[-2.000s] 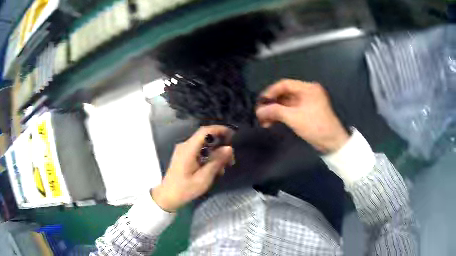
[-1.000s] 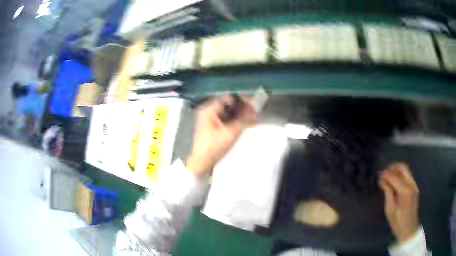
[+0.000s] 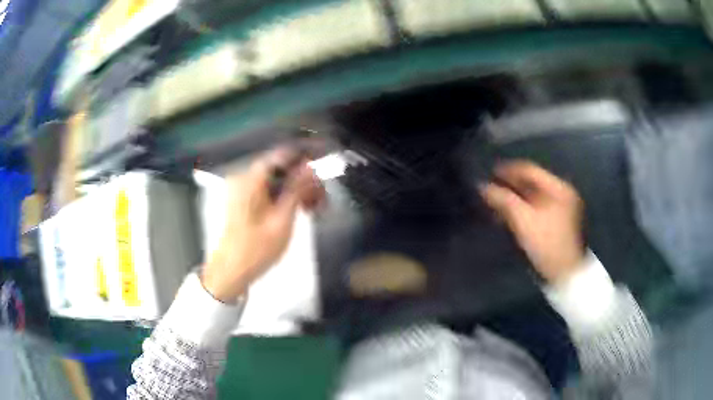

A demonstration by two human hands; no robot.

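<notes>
The heap of small black end pieces [image 3: 391,176] lies on the dark mat and is blurred. My left hand [image 3: 262,211] is over the white paper sheets [image 3: 293,285], left of the heap, with its fingers curled around dark pieces with round ends; their number cannot be told. My right hand [image 3: 539,207] is at the right side of the heap, with thumb and fingertips close together. Whether it pinches a piece is too blurred to tell. A flat tan oval piece [image 3: 387,275] lies in front of the heap.
Cream conveyor carriers [image 3: 320,39] run behind a green edge [image 3: 352,74]. A box with a yellow label [image 3: 102,250] stands at left. A bright metal strip [image 3: 563,119] lies behind the mat at right. A clear bag [image 3: 676,187] is at the right edge. Blue bins show far left.
The view has swung back to the right since one second ago. My left hand stays left of the heap, over the papers. My right hand is now closer to the heap's upper right side.
</notes>
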